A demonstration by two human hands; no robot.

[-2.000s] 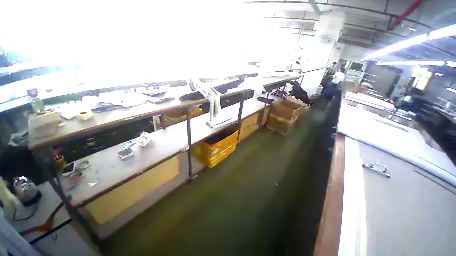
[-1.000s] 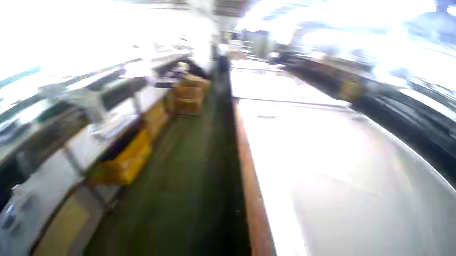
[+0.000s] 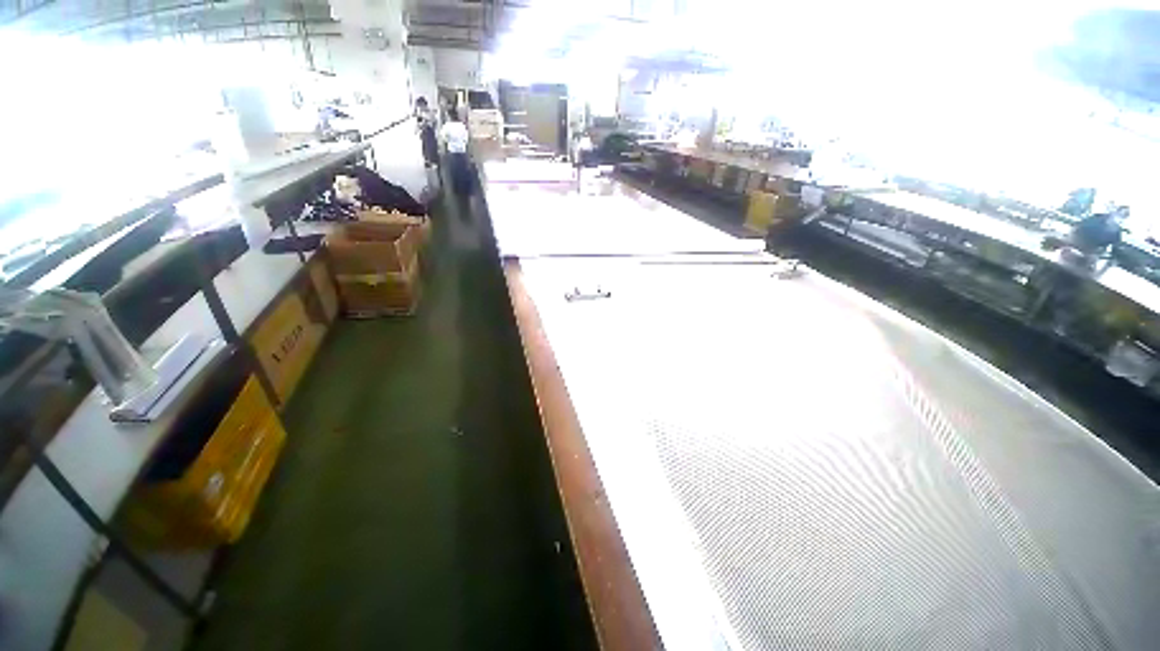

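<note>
Neither of my hands is in the picture. A wide pale cloth with fine stripes (image 3: 814, 509) lies along the long cutting table on the right. Its stripes shimmer in the near part and its far part is washed out by glare. A small silver metal weight (image 3: 588, 295) lies on the cloth near its far left end. A long thin dark rail (image 3: 674, 258) crosses the table at the cloth's far end, with a small unit (image 3: 791, 270) at its right end.
The table's brown wooden edge (image 3: 560, 432) borders a green floor aisle (image 3: 420, 483). On the left stand shelves, a yellow crate (image 3: 229, 471) and cardboard boxes (image 3: 377, 267). People (image 3: 455, 146) stand far down the aisle. Another person (image 3: 1097, 235) is at the far right.
The view has swung right, from the shelves and aisle to the cutting table. The shelves have shifted left, and more of the cloth and the whole rail show. The picture is sharper than one second ago.
</note>
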